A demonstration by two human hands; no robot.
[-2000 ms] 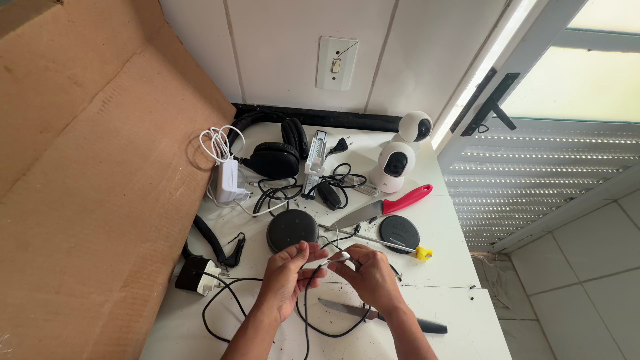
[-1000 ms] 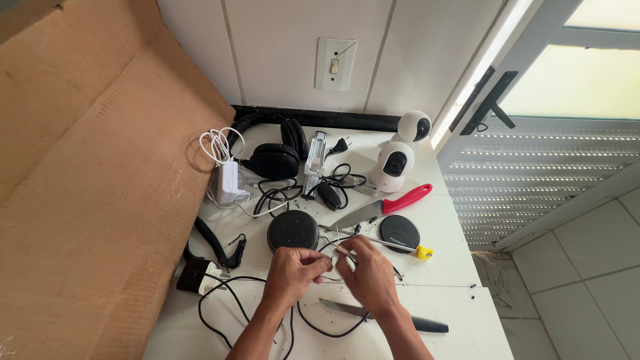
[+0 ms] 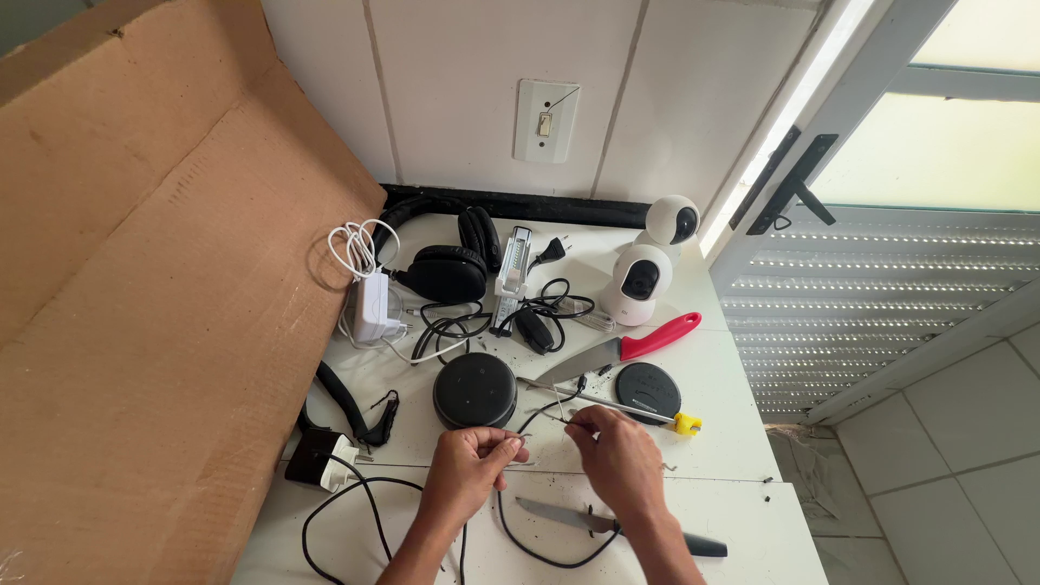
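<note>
My left hand (image 3: pixel 471 471) pinches the end of a thin cable between thumb and fingers, just below a round black device (image 3: pixel 474 390). My right hand (image 3: pixel 621 463) holds a thin black cable end, with fine pale wire beside its fingertips. A black cable (image 3: pixel 552 562) loops below and between the hands. Under my right wrist lies a knife with a dark handle (image 3: pixel 705 545). Beyond that hand are a yellow-tipped screwdriver (image 3: pixel 687 423), a flat round black disc (image 3: pixel 647 392) and a knife with a red handle (image 3: pixel 662 336).
Two white cameras (image 3: pixel 642 284), black headphones (image 3: pixel 445 274), a metal clamp-like part (image 3: pixel 513 268) and tangled cables stand toward the wall. A white power adapter (image 3: pixel 372 307) and a black-and-white plug adapter (image 3: pixel 323 459) lie left, beside a large cardboard sheet (image 3: pixel 162 268).
My hands were close together at the cable before; now they are farther apart, each with a thin end. The things around them have stayed in place.
</note>
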